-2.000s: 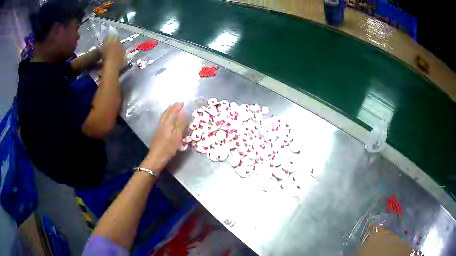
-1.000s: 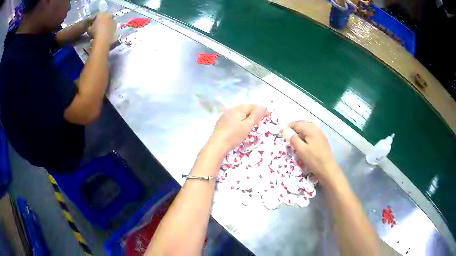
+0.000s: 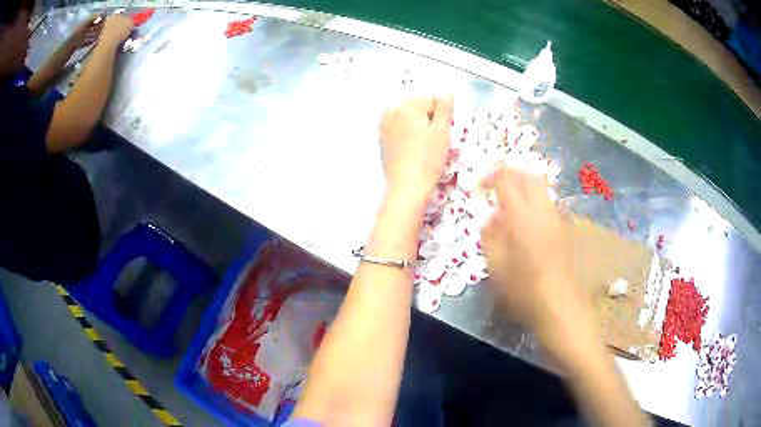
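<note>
A spread pile of small white discs with red marks (image 3: 455, 238) lies on the metal tabletop between and around my hands. My left hand (image 3: 415, 142) is at the pile's left and back edge, fingers curled; whether it holds a disc cannot be told. My right hand (image 3: 526, 225) is blurred over the pile's right side, beside the brown cardboard pad (image 3: 613, 258); its fingertips are unclear. A small white lump (image 3: 617, 288) sits on the cardboard.
Red pieces lie in a heap (image 3: 684, 317) right of the cardboard and a cluster (image 3: 596, 180) behind it. More discs (image 3: 716, 365) are far right. A white squeeze bottle (image 3: 540, 77) stands by the green conveyor (image 3: 601, 75). A person (image 3: 50, 142) works at left. A blue bin (image 3: 194, 354) is below.
The view has shifted right, bringing the cardboard and red heap in. The disc pile, between both hands, is narrower than two seconds ago. My right hand has come in and now blurs near the cardboard.
</note>
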